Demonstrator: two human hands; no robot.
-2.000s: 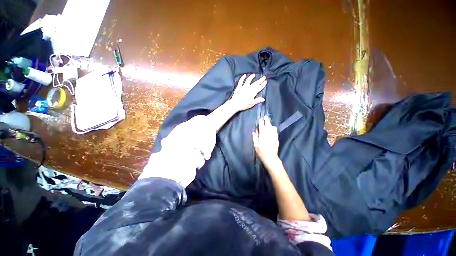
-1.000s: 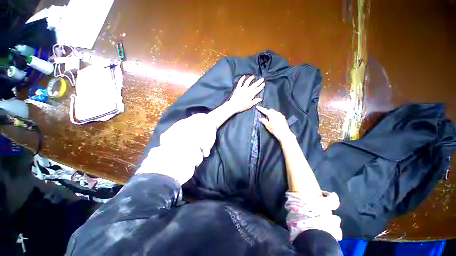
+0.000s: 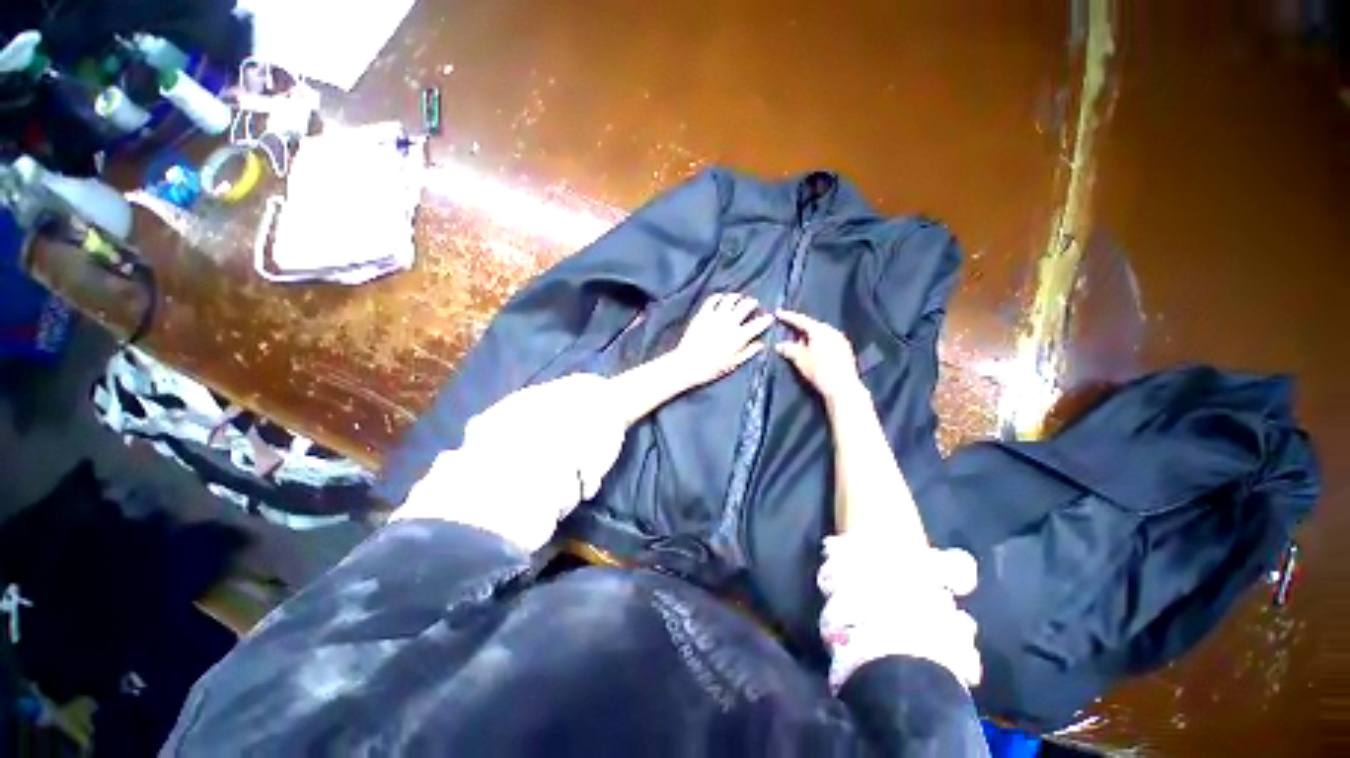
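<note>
A dark grey-blue jacket lies front up, its stand collar away from me. The front zip runs down its middle, with a shinier strip showing below my hands. My left hand rests on the jacket just left of the zip line, fingers slightly bent. My right hand is at the zip from the right, fingertips on the line. The two hands' fingertips nearly meet. Whether they pinch the slider is too small to tell.
Another dark garment lies bunched at the right, against the jacket. A yellow tape roll, white papers, a dark pen-like tool and thread cones lie at upper left. A pale seam crosses the brown table.
My left hand has slid down from the upper chest to beside my right hand. My right hand moved up the zip earlier and now stays there. The view has shifted.
</note>
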